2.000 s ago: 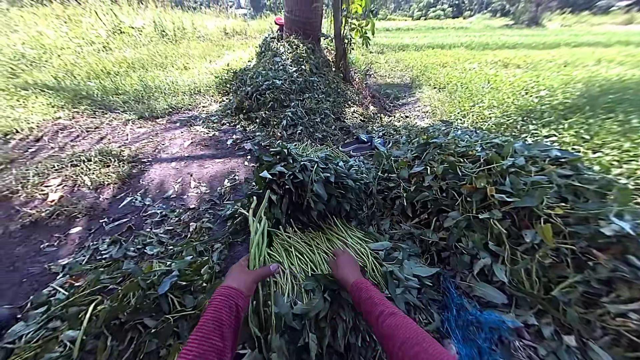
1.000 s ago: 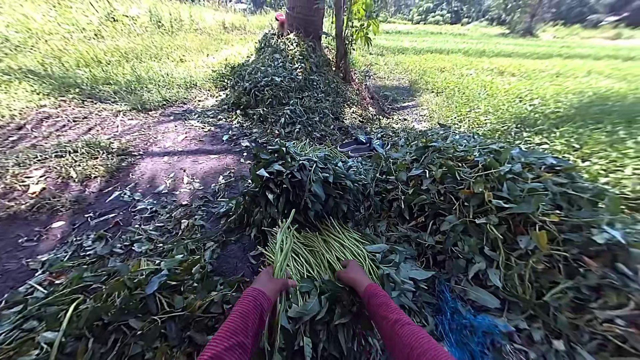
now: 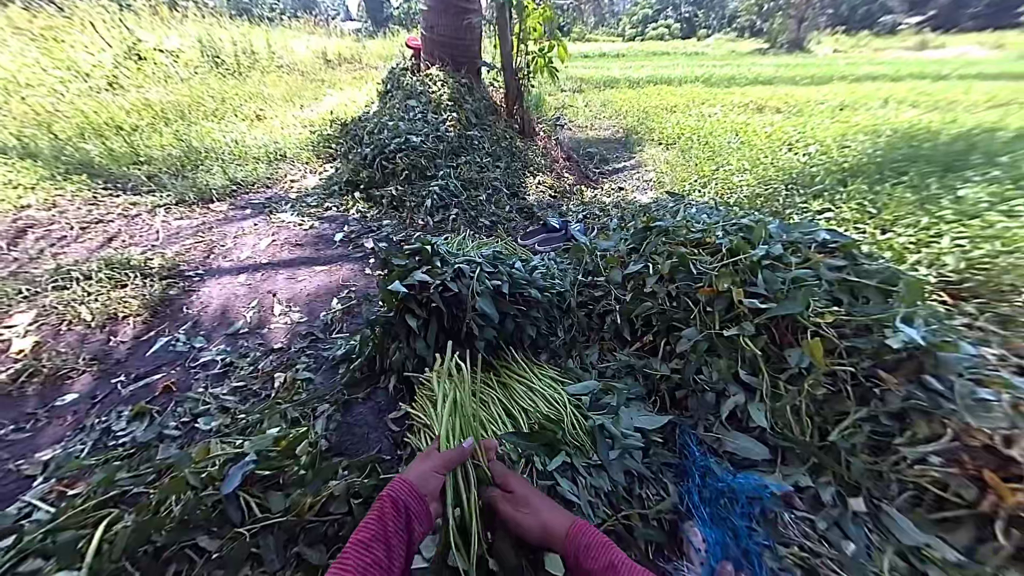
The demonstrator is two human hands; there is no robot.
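My left hand (image 3: pixel 438 472) is closed around a bunch of long green leafy stems (image 3: pixel 460 416), thumb across the front, stem ends pointing away from me. On the right side of that bunch, my right hand (image 3: pixel 520 504) grips the same stems lower down; its fingertips are partly hidden. Just beyond both hands lies a larger layer of pale green cut stems (image 3: pixel 532 396), side by side with their leaves towards me. Behind it stands a stacked leafy bundle (image 3: pixel 472 296), with more stem ends on its top.
A big heap of leafy vines (image 3: pixel 744 296) fills the right side. Blue plastic twine (image 3: pixel 724 500) lies at the lower right. Dark shoes (image 3: pixel 552 234) rest behind the stacked bundle. Another vine pile (image 3: pixel 432 152) leans at a tree trunk (image 3: pixel 452 36), and loose leaves cover the ground at left.
Two seconds ago my left hand held a few stems and my right hand lay apart on the layer's right side. My right hand has moved left, and both hands now meet at a thicker bunch.
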